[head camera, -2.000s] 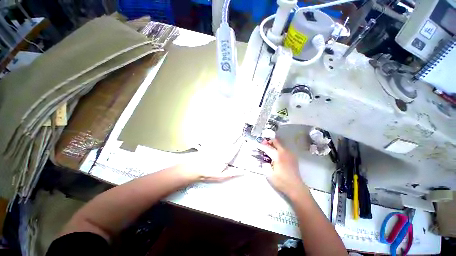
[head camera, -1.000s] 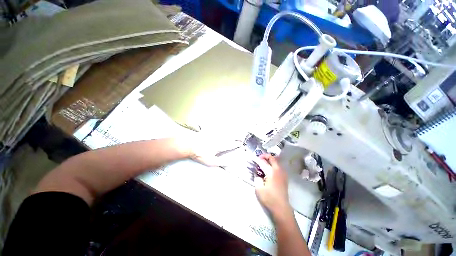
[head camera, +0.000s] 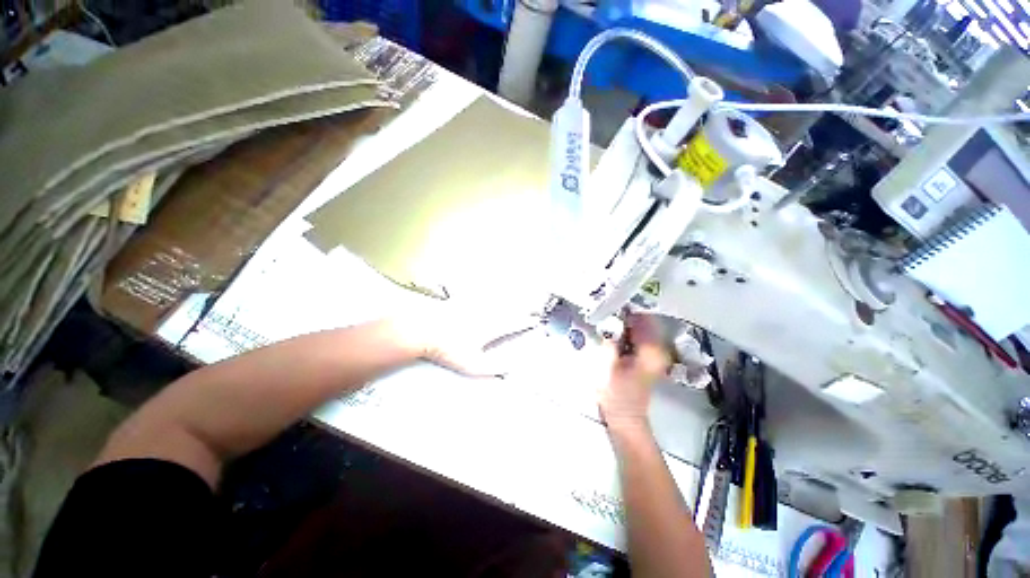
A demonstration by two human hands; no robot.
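Observation:
A khaki garment panel [head camera: 412, 198] lies flat on the white machine table, its near part washed out by the lamp's glare. The presser foot and needle area [head camera: 556, 318] is in the bright spot. My left hand [head camera: 452, 342] lies flat at the panel's near edge, left of the needle, its fingers lost in the glare. My right hand [head camera: 638, 367] is just right of the needle, blurred, with its fingers curled around something small and dark, which looks like thread snips. The LED lamp [head camera: 568, 158] hangs above the panel.
A thick khaki stack [head camera: 192, 96] sits on brown taped cardboard [head camera: 215, 215] at left. The white machine head [head camera: 813, 327] fills the right. A yellow-handled tool [head camera: 749, 480], a metal ruler [head camera: 714, 497] and scissors [head camera: 830, 553] lie lower right. A spiral notebook [head camera: 966, 265] is upper right.
My right hand has moved right, away from the presser foot. My left hand stays beside the needle area. The view has shifted, and the scissors show more than a second ago.

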